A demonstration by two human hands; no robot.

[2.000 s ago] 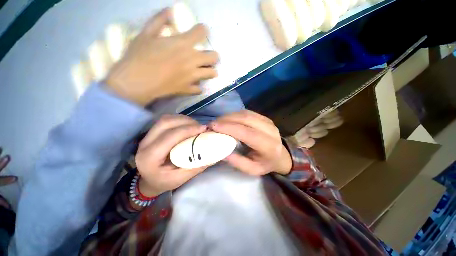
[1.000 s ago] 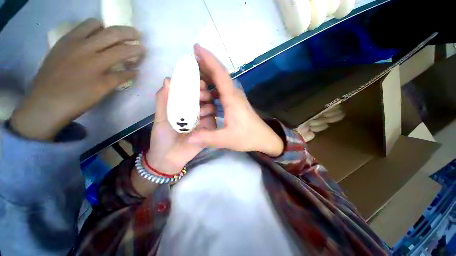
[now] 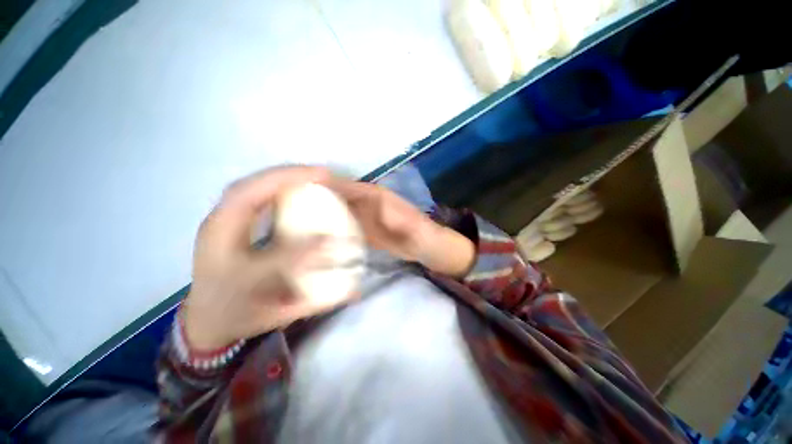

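A cream-white plastic housing [image 3: 320, 227] is held above my lap, in front of the white apron; it is blurred. My left hand [image 3: 252, 260] is wrapped around it, with fingers over its top and front. My right hand [image 3: 404, 227] is at the housing's right side, blurred, its fingertips behind or against the housing; whether it grips it cannot be made out. The housing's holes and lower edge do not show clearly.
Several cream housings [image 3: 512, 35] stand in a row on the white bench [image 3: 174, 121] at the top right. An open cardboard carton [image 3: 608, 251] is at my right, with several housings [image 3: 560, 224] inside. A grey-blue sleeve [image 3: 95, 416] lies at the lower left.
The other person's hand has left the bench, along with the housings near it. My left hand has closed around the housing, which now shows a broader side. My right hand has lowered.
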